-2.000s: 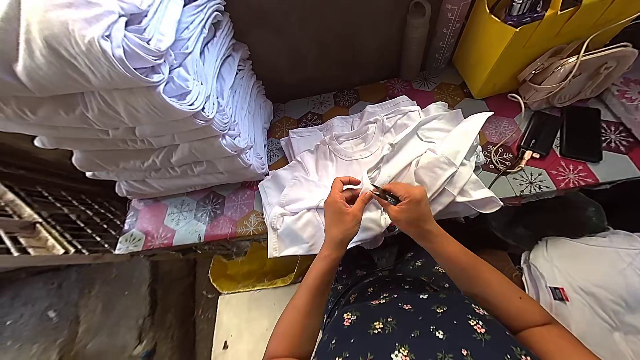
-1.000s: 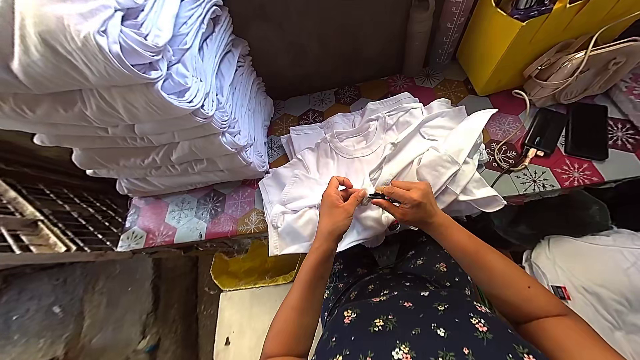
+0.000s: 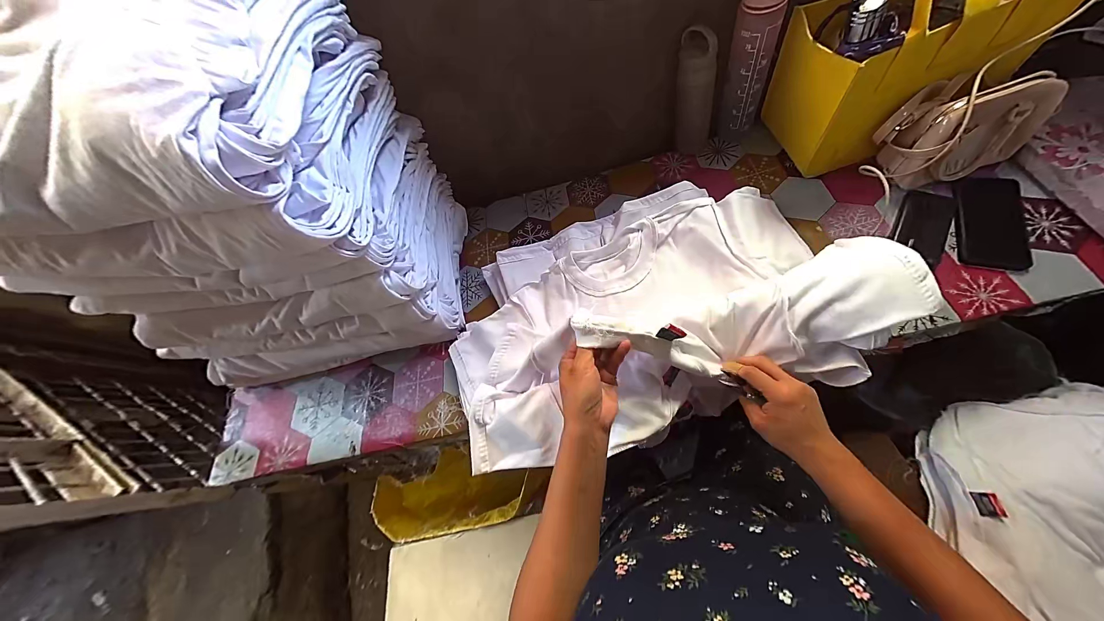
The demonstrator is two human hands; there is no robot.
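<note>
White T-shirts [image 3: 535, 397] lie spread over the front of the table before me. My left hand [image 3: 591, 379] pinches the hem of one white shirt, holding a band of it raised. A small black and red label [image 3: 671, 332] shows on that band, between my hands. My right hand [image 3: 776, 401] is at the other end of the band and is closed on a small dark tool, too covered by the fingers to name exactly. The tool's tip lies at the cloth.
A tall stack of folded white garments [image 3: 233, 233] stands at the left. Behind are bottles [image 3: 750, 69], a yellow bag [image 3: 828, 103], beige sandals [image 3: 957, 129] and two dark phones [image 3: 992, 224]. More white clothing [image 3: 1026, 483] lies at lower right, a metal grille [image 3: 112, 431] at lower left.
My hands were close together at the shirt; they are now apart, with the cloth band stretched between them. The black and red label on it has come into view.
</note>
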